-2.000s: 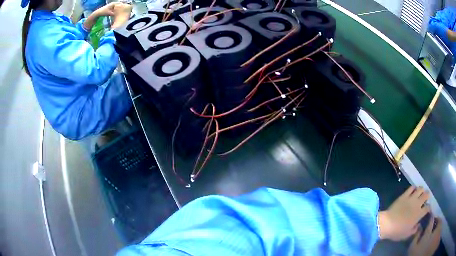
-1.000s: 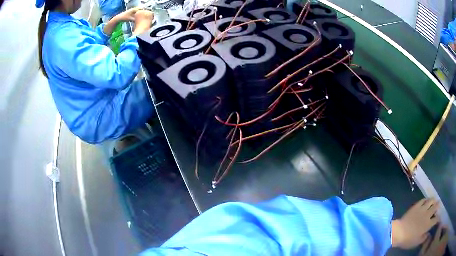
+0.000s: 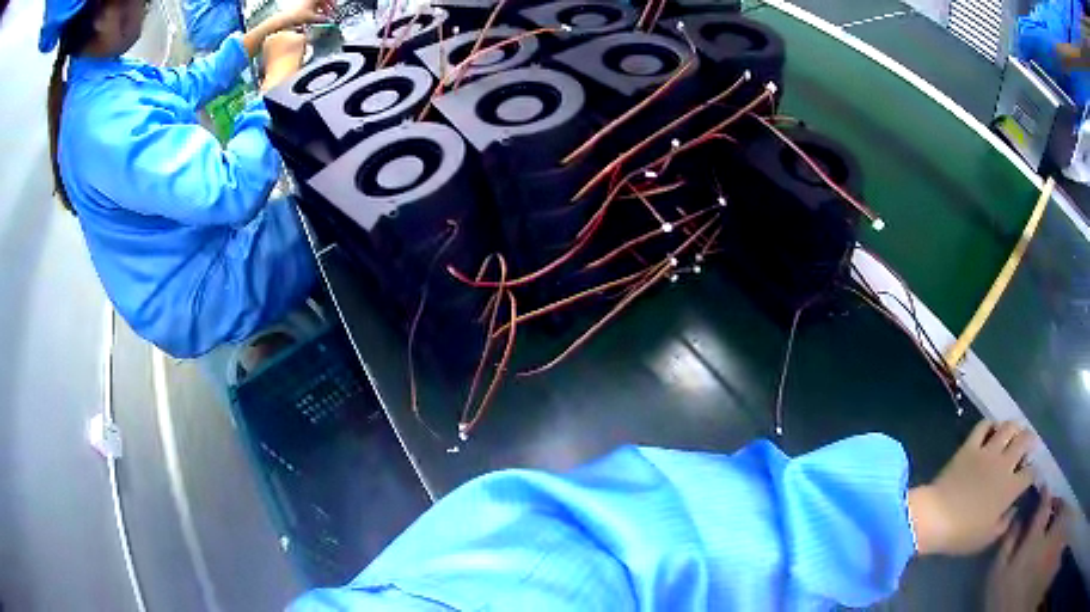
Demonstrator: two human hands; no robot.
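Note:
My left hand [image 3: 974, 490] is at the lower right, at the belt's pale edge rail, with a blue sleeve reaching across the bottom. My right hand [image 3: 1030, 560] is just below it, partly cut off by the frame's corner. A small dark patch shows between the two hands; whether it is a held thing cannot be told. Black blower fans [image 3: 392, 170] with grey faces and round dark openings stand stacked on the dark bench. Red, brown and black lead wires [image 3: 508, 347] with small white plugs hang from them.
A person in a blue smock [image 3: 179, 179] sits at the upper left. A dark teal crate [image 3: 313, 418] is on the floor beside the bench. The green belt [image 3: 885, 132] with yellow tape [image 3: 1010, 269] runs along the right. Another person's blue sleeve [image 3: 1052, 36] shows at the upper right.
The view swung one way and back. My hands stay close together at the rail. The seated person's one hand has moved away from the other, farther over the bench.

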